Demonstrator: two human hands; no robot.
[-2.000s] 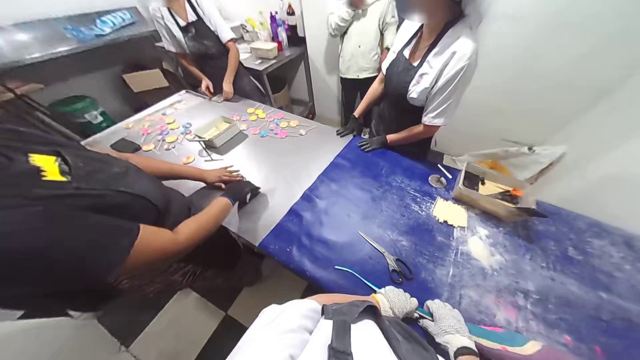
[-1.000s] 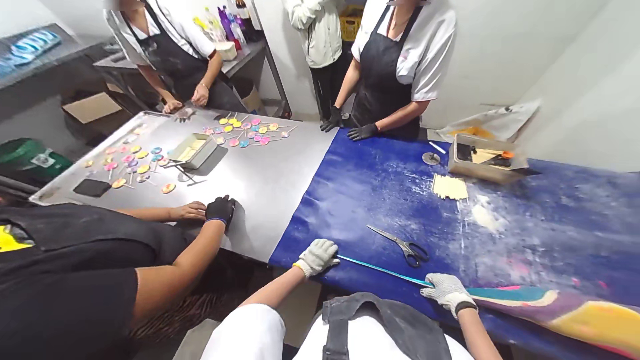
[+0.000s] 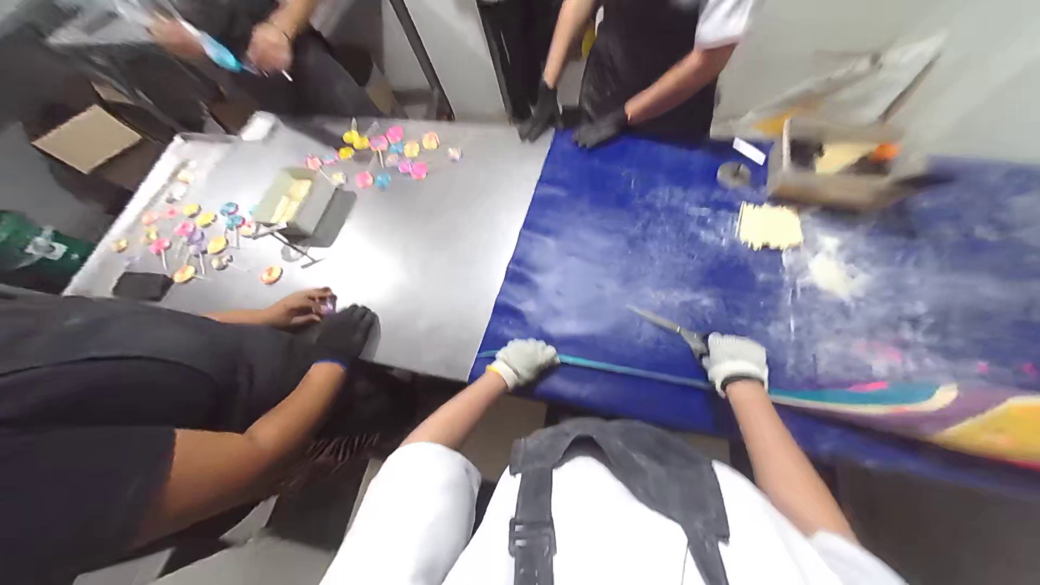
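Observation:
My left hand (image 3: 524,362), in a pale knitted glove, lies over the thin blue candy rope (image 3: 630,370) near the front edge of the blue-covered table. The rope shows on both sides of it. My right hand (image 3: 735,361), gloved alike, is at the handles of the scissors (image 3: 671,327), whose blades point up and left; blur hides how firmly its fingers close. To the right of that hand the rope widens into a thick striped candy mass (image 3: 902,398) in teal, white, purple and yellow.
Lollipops (image 3: 379,143) and an open box (image 3: 296,201) lie on the metal table (image 3: 431,268) at left, where a co-worker's gloved hand (image 3: 345,331) rests. Another person's black gloves (image 3: 601,128) touch the far edge. A tool box (image 3: 845,166) and a pale stick bundle (image 3: 769,226) stand at right.
My left hand has moved left from beside my right, with the rope stretched out between them. My right hand has since gone from the rope to the scissors. The view has tilted down.

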